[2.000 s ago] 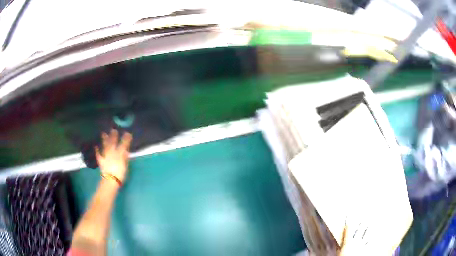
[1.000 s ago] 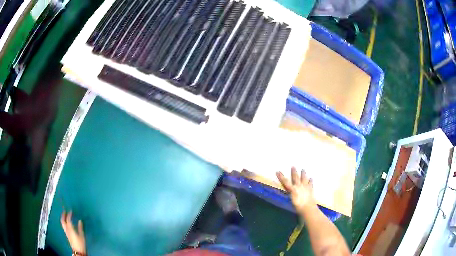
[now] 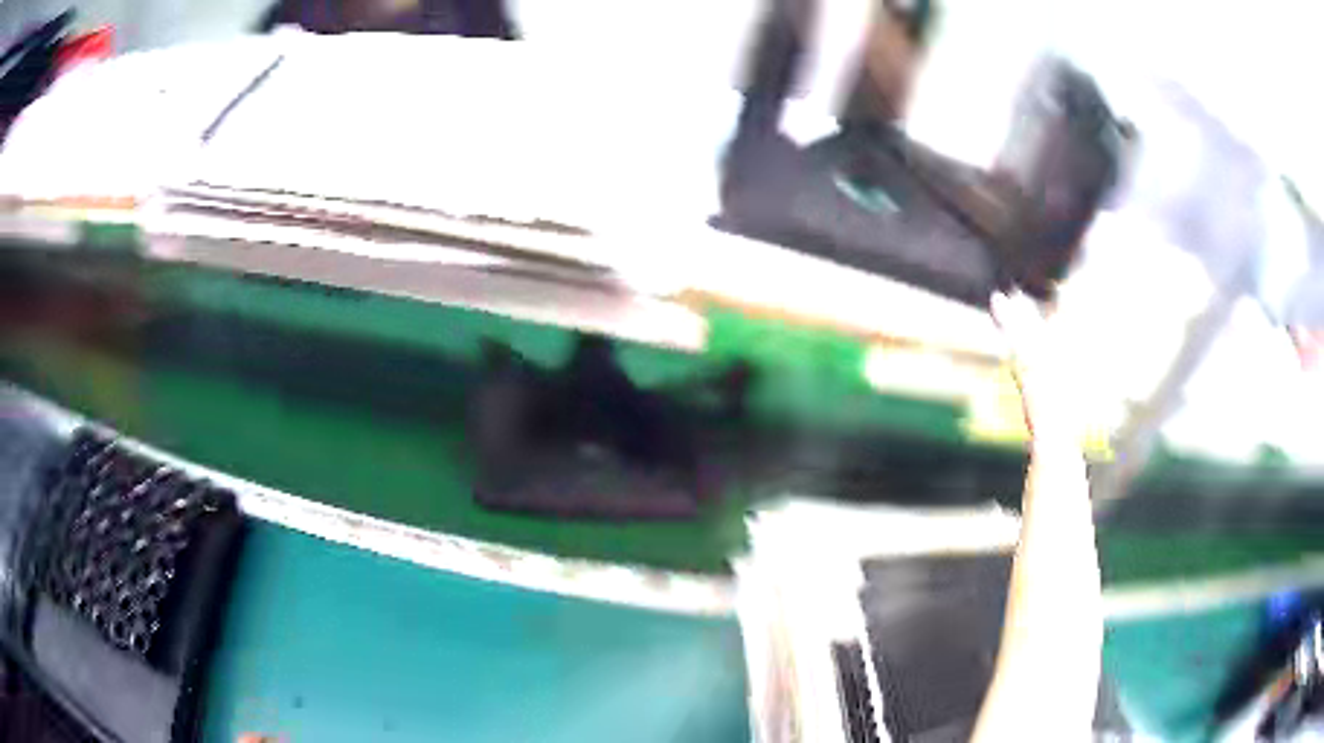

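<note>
My right hand [image 3: 1025, 322] is raised to the shelf, at the lower right corner of a black fixture [image 3: 929, 232] with a teal-ringed centre. Blur hides whether the fingers grip it. A small skin-toned patch at the bottom edge may be my left hand [image 3: 259, 737], almost wholly cut off. Another black fixture [image 3: 588, 472] lies on the green conveyor belt [image 3: 334, 472]. Black arms [image 3: 937, 624] lie on the pale sheets [image 3: 791, 581], partly behind my right forearm.
A dark ring tray [image 3: 116, 544] sits at the left of the teal mat [image 3: 465, 639]. The long white shelf [image 3: 436, 131] runs above the belt. Blurred pale and dark shapes at the upper right cannot be made out clearly.
The view has swung from the arms and blue crates back to the belt and shelf. My right hand has gone from above the crate sheet up to the shelf fixture. My left hand has nearly left view.
</note>
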